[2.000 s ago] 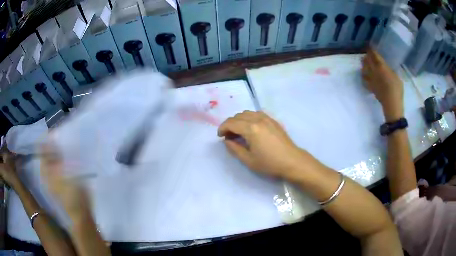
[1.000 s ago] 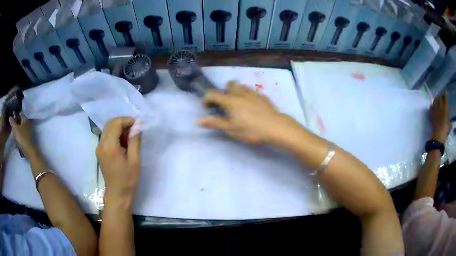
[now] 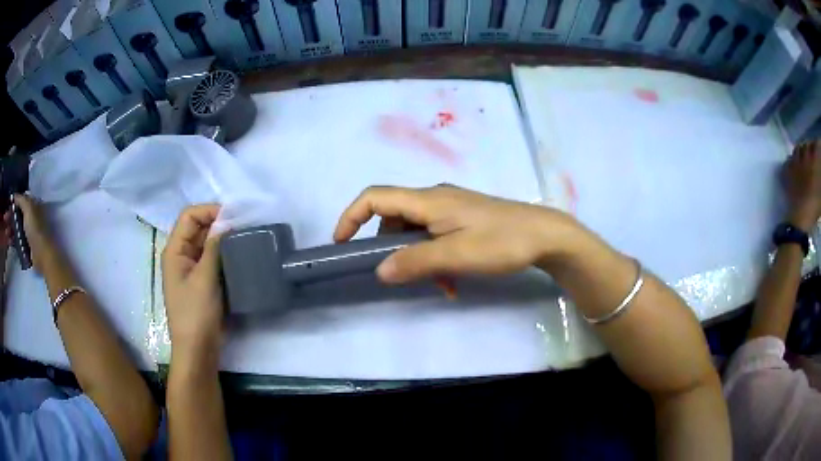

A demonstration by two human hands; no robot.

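Observation:
My right hand grips the straight handle of a dark grey handheld fan, which lies sideways over the white sheet with its drum head to the left. My left hand holds the edge of a thin milky white protective bag between thumb and fingers, beside the fan head. The bag spreads limp above the hand. Whether the left hand also touches the fan head cannot be told.
Unbagged grey units stand behind the bag, one grille showing. A row of retail boxes lines the far side. A neighbouring worker's hand holds a dark piece at left. Another worker's wrist with a dark band is at right.
The right hand has brought the fan from the far side of the sheet nearer, turning its head beside my left hand. My left hand still holds the bag.

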